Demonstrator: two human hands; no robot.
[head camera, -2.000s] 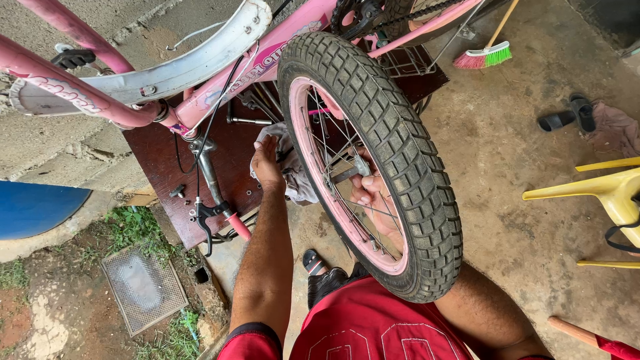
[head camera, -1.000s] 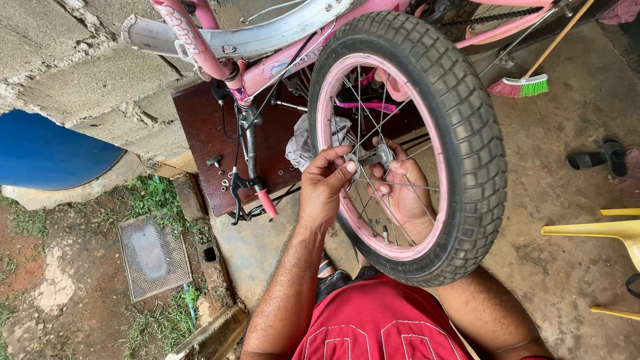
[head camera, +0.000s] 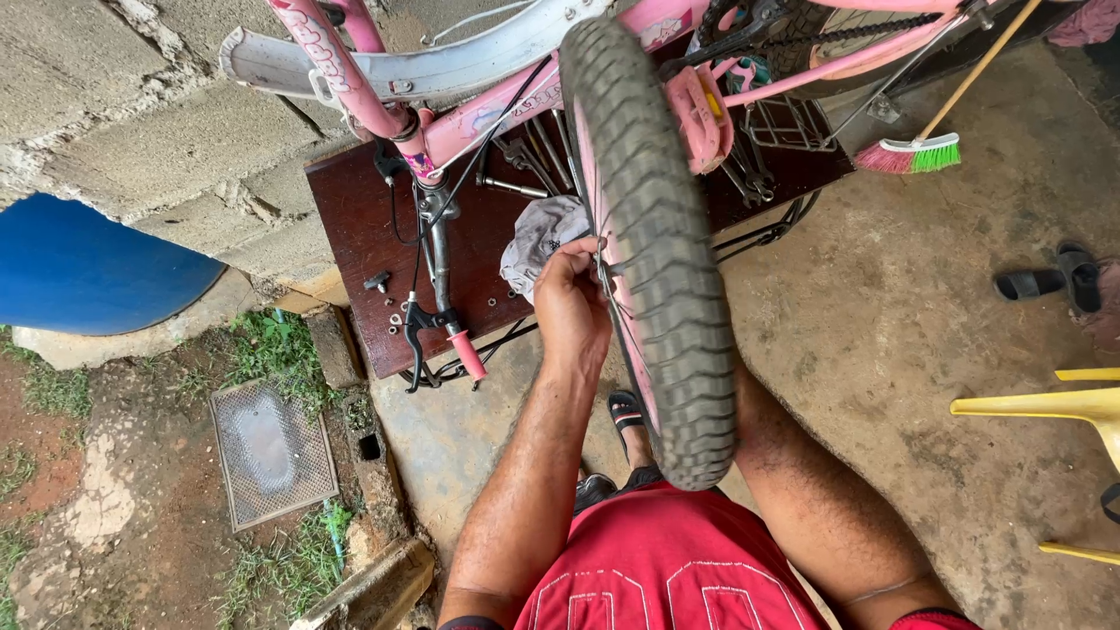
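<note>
A bicycle wheel (head camera: 656, 254) with a pink rim and black knobby tyre stands nearly edge-on before me, off the pink bicycle frame (head camera: 490, 122). My left hand (head camera: 573, 293) is at the hub on the wheel's left side, its thumb and fingertips pinched at the axle end; what lies between them is too small to tell. The tyre hides my right hand; only that forearm shows, reaching behind the wheel. A grey rag (head camera: 544, 245) lies left of the wheel, on a dark red wooden table (head camera: 350, 236). Nuts and washers (head camera: 395, 324) are on the table too.
The handlebar with its pink grip (head camera: 468, 354) and brake lever (head camera: 418, 337) hangs over the table's front. Wrenches (head camera: 525, 162) lie behind the wheel. On the right are a broom (head camera: 934, 153), black sandals (head camera: 1054, 278) and a yellow plastic chair (head camera: 1041, 407). A block wall (head camera: 192, 149) stands left.
The wheel has turned from showing its spokes to nearly edge-on. My right hand, seen through the spokes before, is now hidden. My left hand has come to the hub since the earliest frame.
</note>
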